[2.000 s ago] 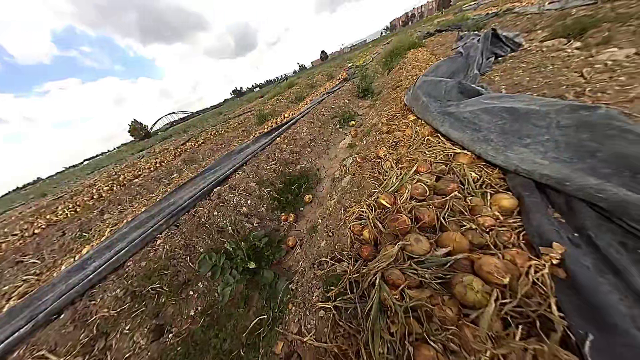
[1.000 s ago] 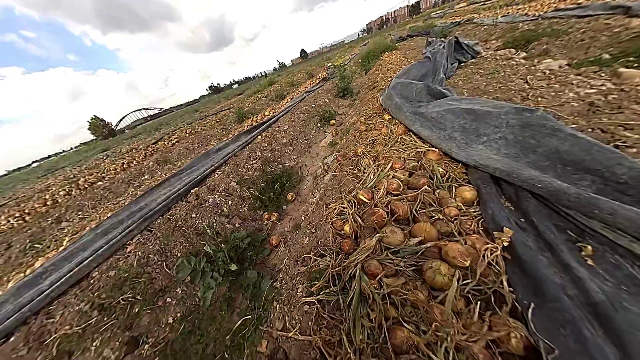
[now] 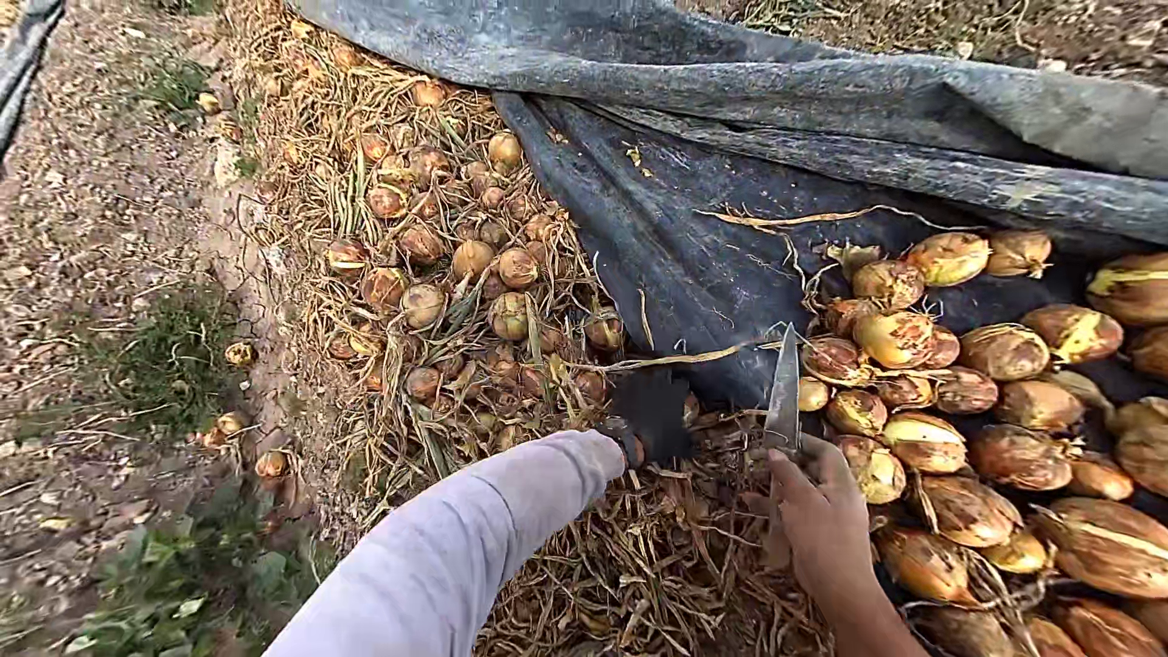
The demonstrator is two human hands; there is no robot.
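Observation:
My left hand [image 3: 652,415], in a black glove below a pale sleeve, reaches down to the edge of the heap of dry-leaved onions [image 3: 470,260]. Its fingers blend into the dark plastic, and what they touch cannot be made out. My right hand [image 3: 817,511], bare, is closed around a knife, with the blade [image 3: 783,392] pointing up and away. Just right of the blade, topped onions [image 3: 1004,351] lie on the black plastic sheet [image 3: 675,237]. Dry onion leaves and stalks [image 3: 657,566] cover the ground between and below my two hands.
A grey folded cover [image 3: 639,73] runs across the far side of the onions. On the left is a bare soil furrow [image 3: 251,301] with green weeds [image 3: 173,356] and a few loose onions [image 3: 271,464]. A strip of dark sheeting [image 3: 27,64] shows at the upper left.
Both my hands and the knife have come into view; neither earlier frame shows them. The view has swung down and right, bringing in the onions on the black sheet.

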